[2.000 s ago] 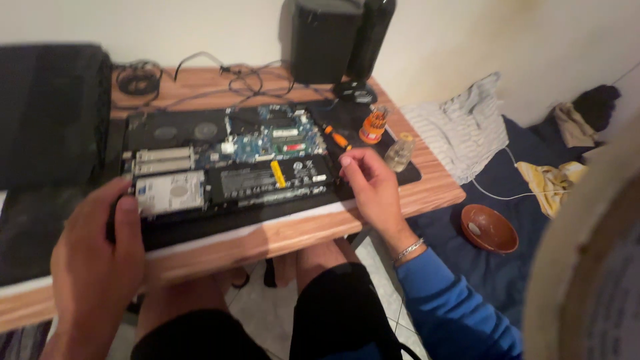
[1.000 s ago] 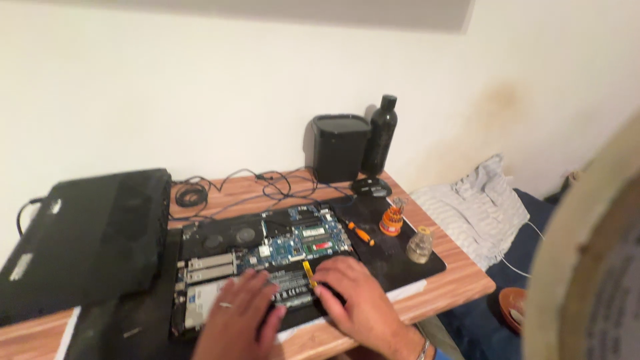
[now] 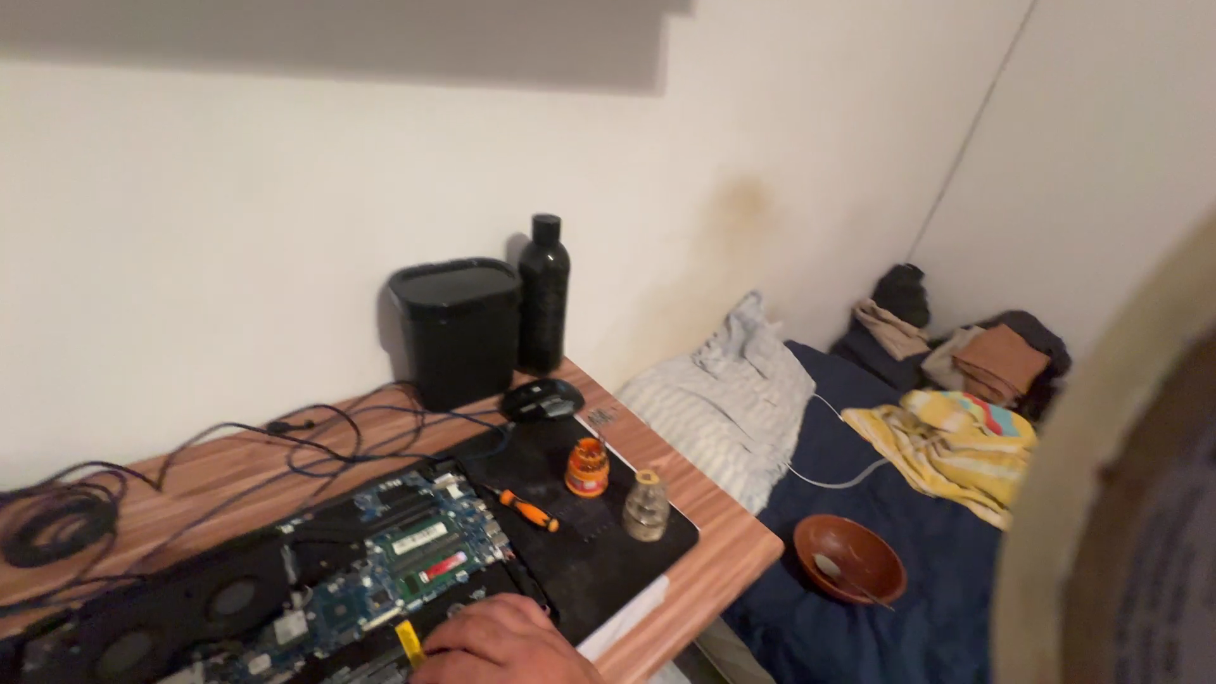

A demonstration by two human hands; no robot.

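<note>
An opened laptop base [image 3: 342, 594] with its circuit board bare lies on a black desk mat [image 3: 608, 570] at the lower left. My right hand [image 3: 503, 646] rests over the battery area at the bottom edge, its fingers beside a yellow tab [image 3: 409, 643]; whether they grip anything is hidden. My left hand is out of the picture. To the right of the board lies an orange-handled screwdriver [image 3: 528, 511]. Beyond it stand an orange bit holder [image 3: 587, 467] and a small clear container [image 3: 647, 507] with a yellowish rim.
A black lidded bin [image 3: 461, 332], a black bottle [image 3: 543, 299] and a black mouse [image 3: 541, 400] stand at the desk's back. Tangled black cables [image 3: 323, 446] run along the wall side. Right of the desk are a pillow [image 3: 727, 408], a brown bowl [image 3: 848, 559] and clothes on a bed.
The view has swung to the right. My left hand, over the laptop a second ago, is no longer in view. My right hand remains near the yellow tab.
</note>
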